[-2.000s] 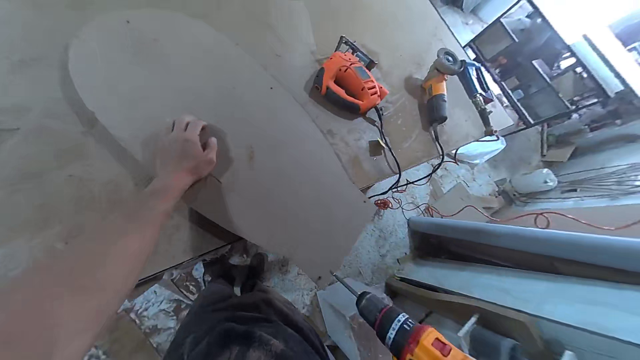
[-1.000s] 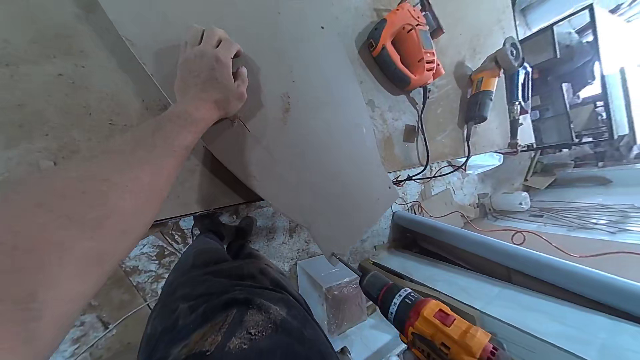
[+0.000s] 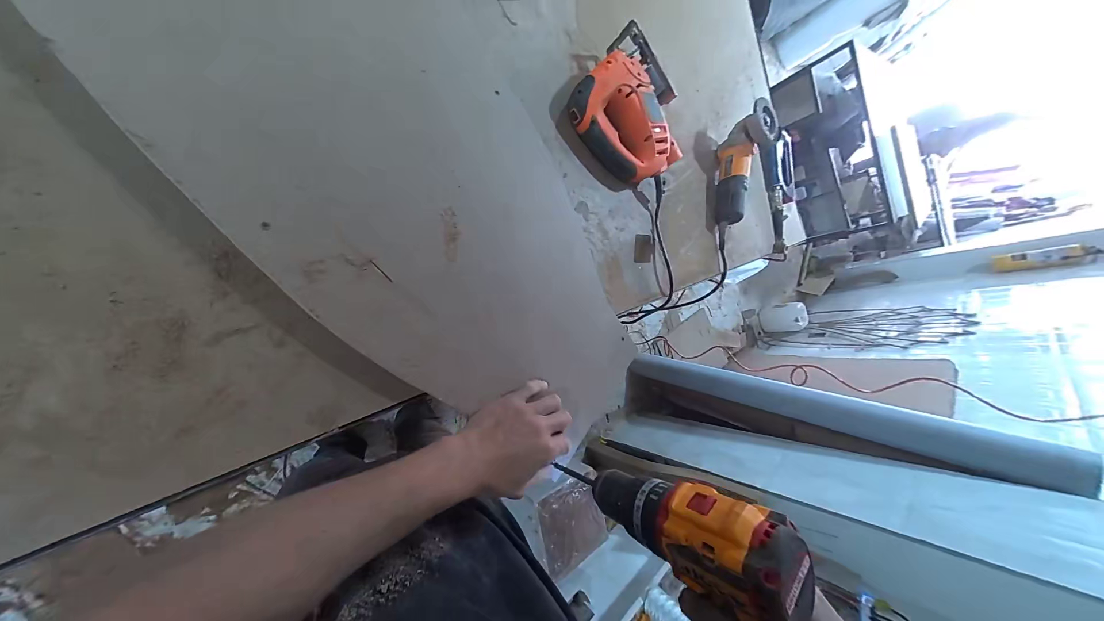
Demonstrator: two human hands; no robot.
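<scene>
My left hand [image 3: 517, 435] rests at the near edge of a large curved board [image 3: 362, 172], its fingers curled over the edge. My right hand [image 3: 826, 607] shows only as a sliver at the bottom, behind the grip of a yellow and black cordless drill [image 3: 707, 539]. The drill's bit [image 3: 573, 473] points left, its tip close beside my left hand; whether it touches the board cannot be told. Small dark holes or screw spots and a short dark sliver mark the board's face.
An orange jigsaw [image 3: 623, 121] and a yellow angle grinder [image 3: 736, 168] lie on the worktable [image 3: 681, 233], cords hanging off its edge. A long grey roll [image 3: 862, 423] lies at right, near an orange cord [image 3: 906, 381] and thin metal rods [image 3: 897, 326]. A box [image 3: 571, 526] stands below my left hand.
My left hand has moved from the middle of the board down to its near end, close to the drill. The bit tip is now beside that hand. The view has shifted.
</scene>
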